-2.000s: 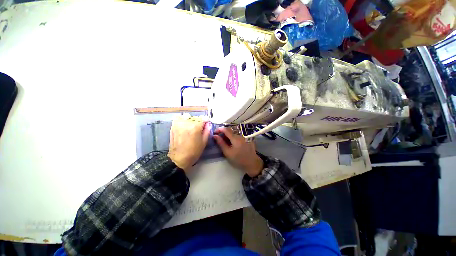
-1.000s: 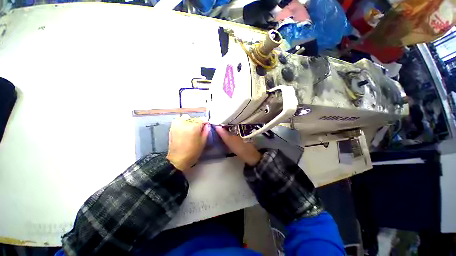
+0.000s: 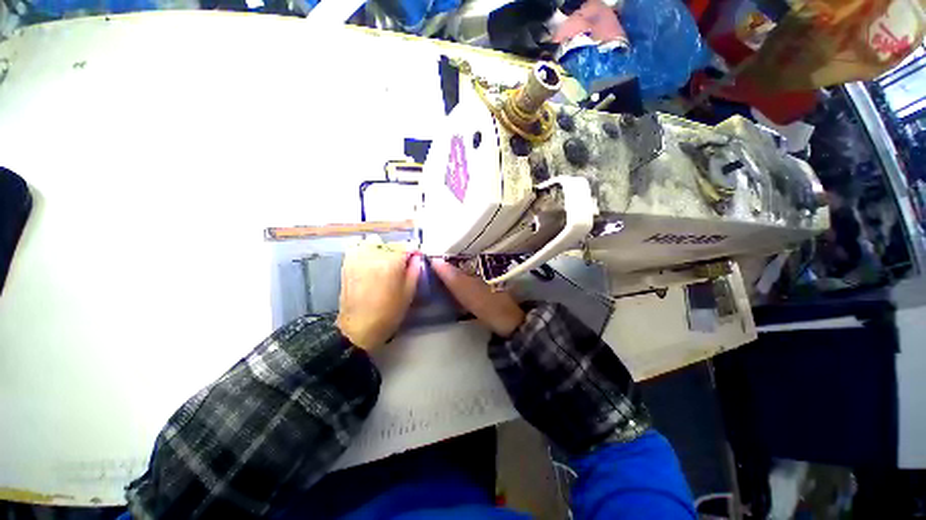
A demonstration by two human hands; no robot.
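The grey-blue template (image 3: 309,282) with an orange-brown strip along its far edge lies flat on the table at the machine's needle end. My left hand (image 3: 376,289) presses on the template, fingertips beside the lit area under the machine head (image 3: 462,193). My right hand (image 3: 475,293) is just right of it, partly hidden under the head and its pale lever. A small dark fabric piece (image 3: 432,297) lies between the two hands, and both hands' fingertips are on it. The needle and presser foot are hard to make out.
The white table (image 3: 152,254) spreads left and around the machine. A black object (image 3: 12,215) is cut off at the left edge. Dark sheet material (image 3: 584,297) lies under the machine arm. Blue plastic bags (image 3: 665,46) and a brown bag (image 3: 828,41) are piled behind. Dark cloth (image 3: 812,396) hangs at right.
The view has shifted slightly. My right fingers have moved from a bent, raised pose to flatter and further under the head. My left hand has stayed nearly in place.
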